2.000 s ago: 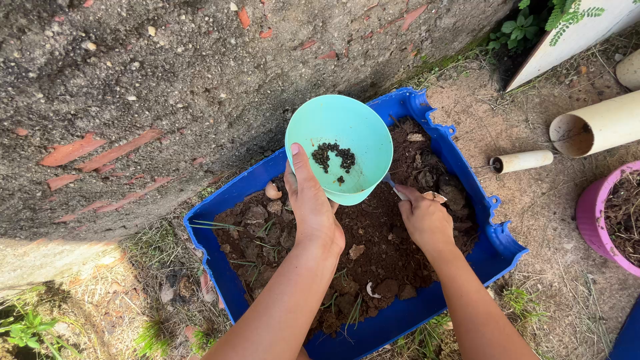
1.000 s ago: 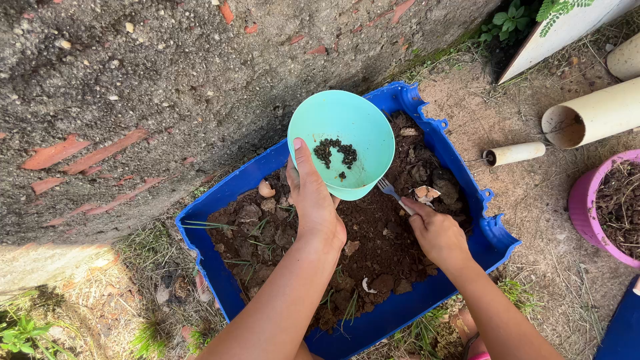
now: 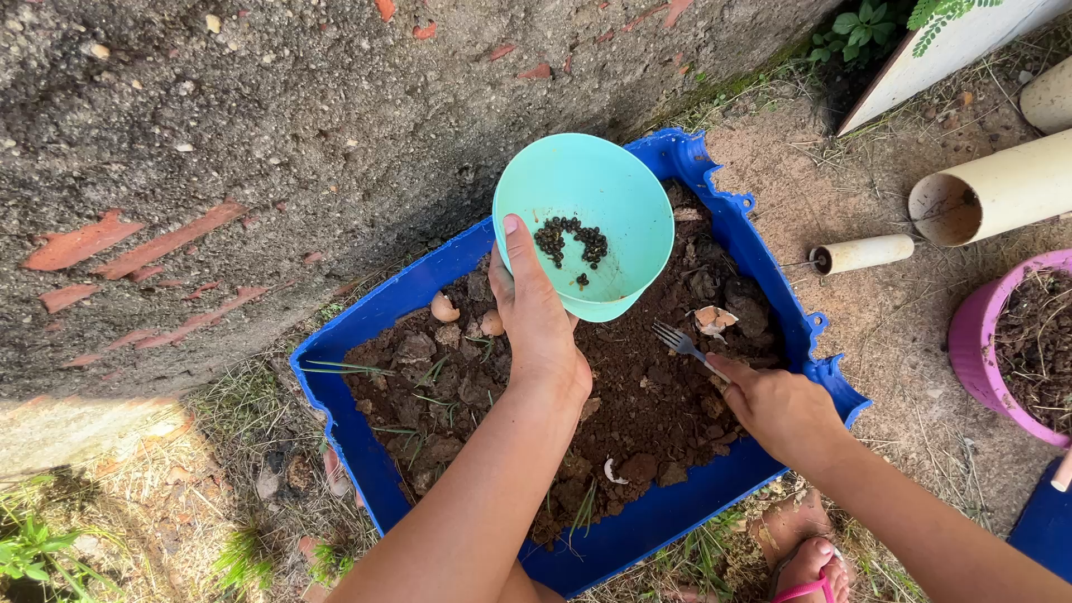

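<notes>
My left hand (image 3: pixel 536 310) grips the rim of a mint-green plastic bowl (image 3: pixel 624 201), thumb on its inner wall. Small dark seeds (image 3: pixel 574 241) lie clustered on the bowl's bottom. In my right hand (image 3: pixel 775 406) is a metal fork (image 3: pixel 682 342), its tines pointing up and left at the soil. Both hands are over a blue plastic crate (image 3: pixel 452 270) with a broken edge, filled with brown soil (image 3: pixel 645 410). Eggshell pieces (image 3: pixel 713 320) lie on the soil above the fork, and a whitish shell fragment (image 3: pixel 614 471) lies lower down.
A rough wall (image 3: pixel 251 126) borders the crate's far side. To the right are a cream pipe (image 3: pixel 997 197), a paint-roller-like cylinder (image 3: pixel 867 253) and a pink pot (image 3: pixel 976 352) of soil. A foot in a pink-strapped sandal (image 3: pixel 808 574) shows below the crate.
My right hand and the fork have moved down from beside the bowl, uncovering the eggshell pieces. My left hand still holds the bowl.
</notes>
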